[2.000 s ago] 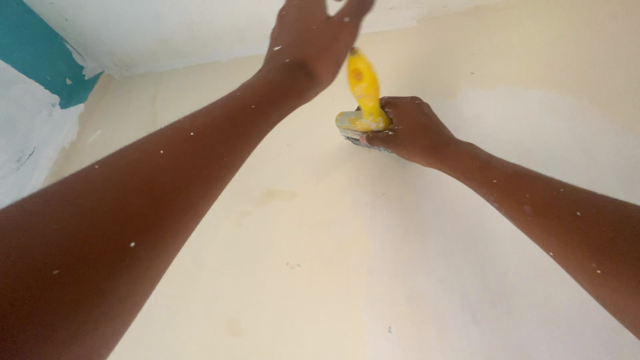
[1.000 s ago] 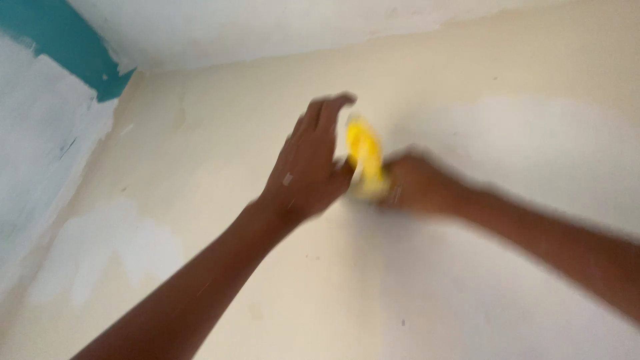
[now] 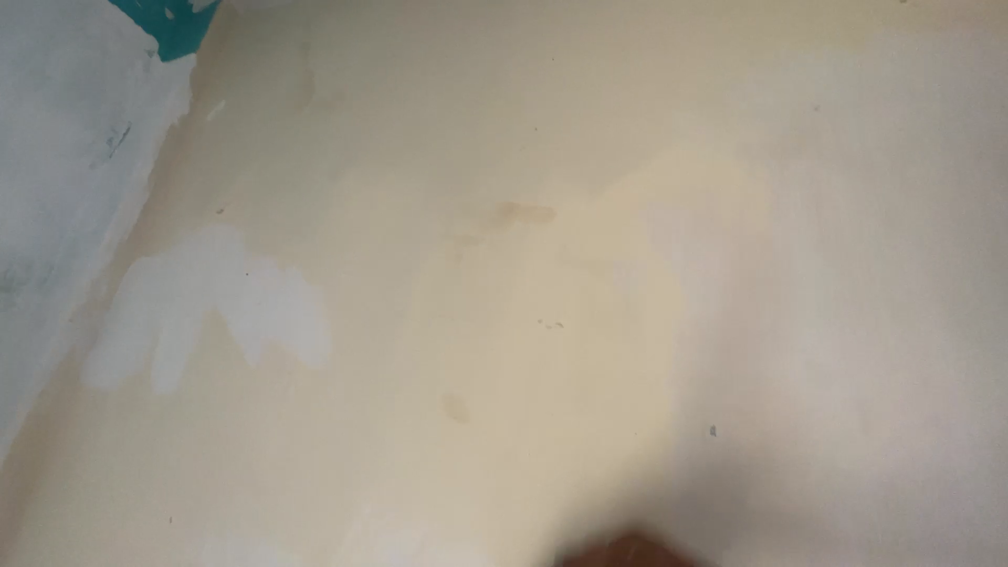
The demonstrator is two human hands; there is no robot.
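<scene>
A cream-painted wall (image 3: 378, 331) fills most of the head view. On its left part lies a white patch (image 3: 209, 276) with finger-like lower ends, and a broad paler area (image 3: 866, 315) covers the right. Only a small blurred piece of a hand, seemingly my right hand (image 3: 631, 551), shows at the bottom edge, right of the middle. Its fingers and anything it may hold are hidden below the frame. My left hand is out of view, and the yellow-handled tool cannot be seen.
At the left the cream wall meets a whitish surface (image 3: 63, 157) along a slanting, ragged border. Teal paint (image 3: 181, 27) shows at the top left. Small marks and stains dot the cream wall, and a soft shadow lies above the hand.
Both hands and the yellow-handled tool, earlier near the middle with the tool in my right hand, have left that place. The view has shifted, and the ceiling edge is mostly gone from it.
</scene>
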